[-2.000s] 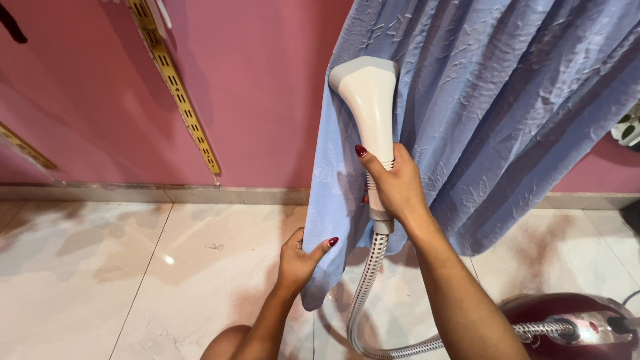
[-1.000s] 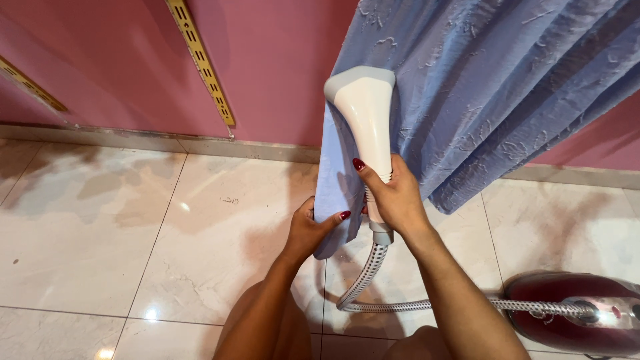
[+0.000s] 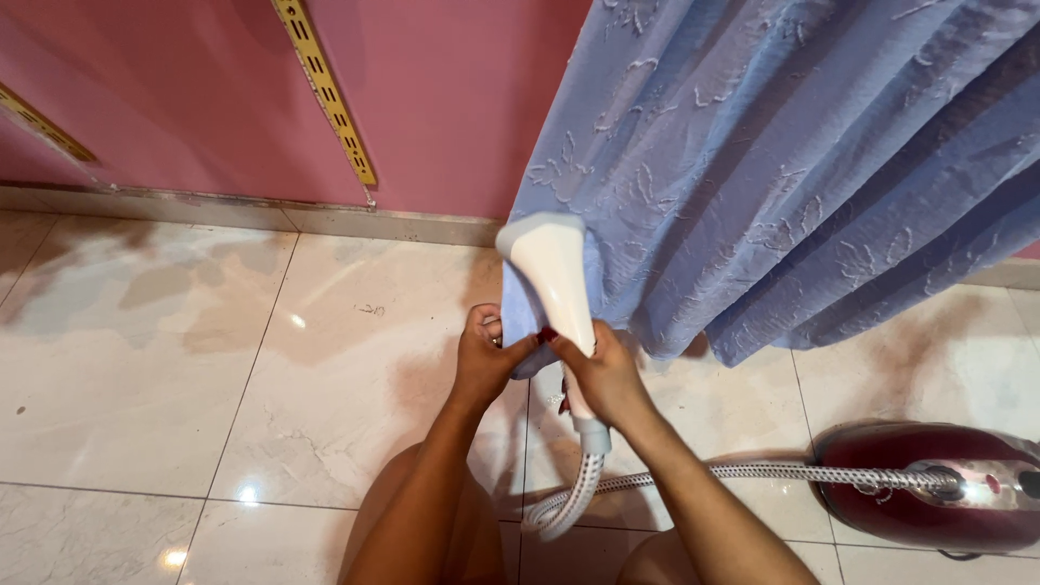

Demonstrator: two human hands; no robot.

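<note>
My right hand is closed around the handle of a white garment steamer head, which lies against the lower corner of a blue embroidered fabric. The fabric hangs in folds from the top of the view. My left hand pinches the bottom left edge of the fabric, with its thumb on the front, close to my right thumb. From the handle's grey collar a braided hose curves down and runs right to the dark red steamer base.
Behind the fabric stands a pink wall with slotted yellow metal strips and a stone skirting at its foot. Glossy floor tiles lie below. My knees show at the lower edge.
The steamer head has moved down along the fabric's left edge toward its bottom corner. Both hands keep their holds, and they are now closer together. The view has shifted.
</note>
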